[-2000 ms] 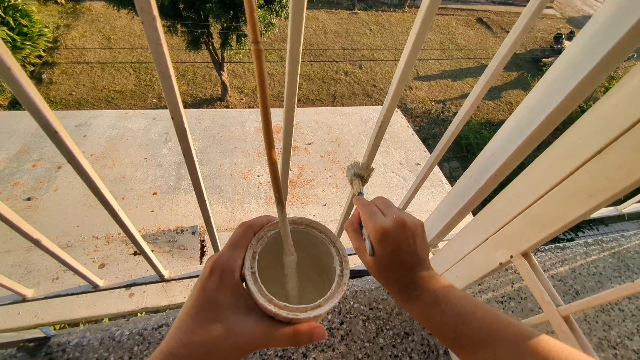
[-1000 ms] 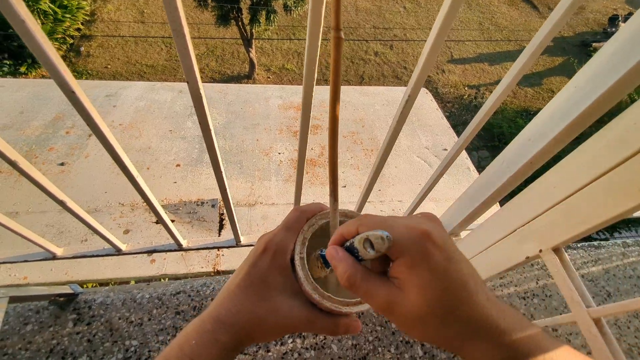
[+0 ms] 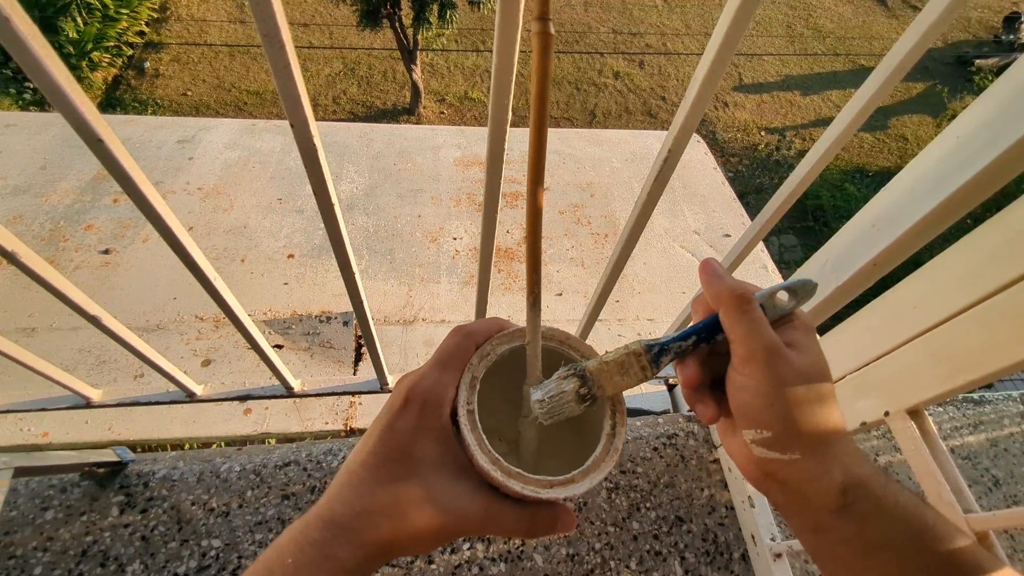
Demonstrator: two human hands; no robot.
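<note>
My left hand (image 3: 432,448) is wrapped around a round paint pot (image 3: 474,456) with a paint-crusted rim. Greyish, pale liquid (image 3: 500,436) lies inside it, and a thin bamboo stick (image 3: 538,184) stands in the liquid, its lower part coated. My right hand (image 3: 760,376) grips a paintbrush (image 3: 688,340) by its blue, paint-spotted handle. The brush's whitish wet bristles (image 3: 560,396) are over the pot's opening, close beside the stick; whether they touch it I cannot tell. A smear of pale paint marks the back of my right hand.
Cream metal railing bars (image 3: 320,192) rise in front of and around the pot. Wide cream rails (image 3: 936,312) slant along the right. Below runs a speckled terrazzo ledge (image 3: 200,512); beyond the bars is a stained concrete slab (image 3: 400,208). A ladder-like metal frame (image 3: 932,464) stands lower right.
Two seconds ago the brush was against a railing bar; a second ago it was down in the pot. Now its bristles are raised at the pot's opening. My left hand has kept hold of the pot.
</note>
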